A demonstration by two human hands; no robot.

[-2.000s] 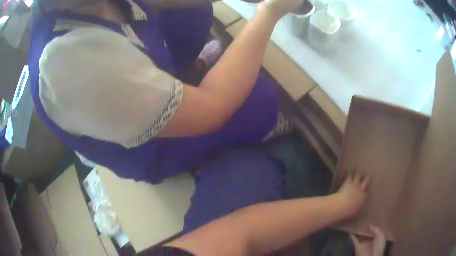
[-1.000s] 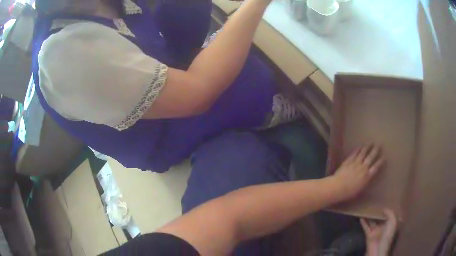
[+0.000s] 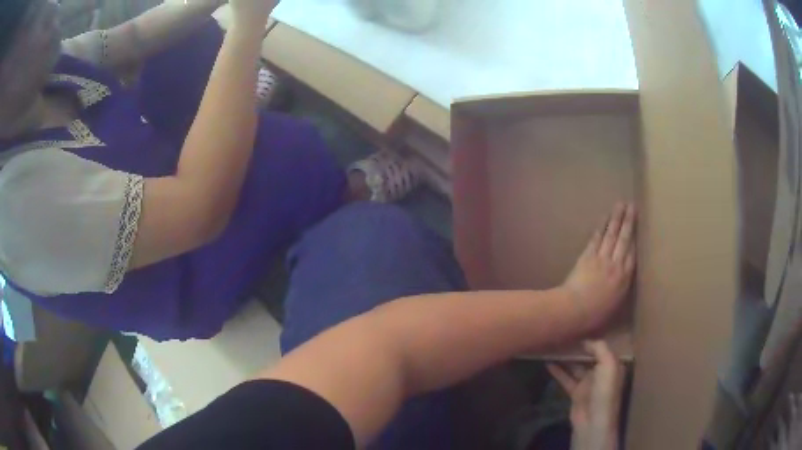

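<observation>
An open brown cardboard box [image 3: 550, 167] stands at the right of the view, its far end over the white table covering. A long brown lid flap [image 3: 686, 220] runs along its right side. My left hand [image 3: 607, 272] reaches in from the lower left and lies with spread fingers inside the box, against the right side wall. My right hand [image 3: 598, 387] is at the near end, with the thumb over the rim and the fingers outside below it. The fingers' undersides are hidden.
A seated person in a purple apron [image 3: 290, 167] is at the left. The white-covered table [image 3: 528, 44] has a blurred white cup [image 3: 404, 10] at the top edge. Brown cartons [image 3: 343, 75] line the table edge. Another open brown box [image 3: 756, 158] shows at the far right.
The view has swung right, so the person and box sit further left. My left hand has moved from the box floor to the right side wall. My right hand remains at the near rim.
</observation>
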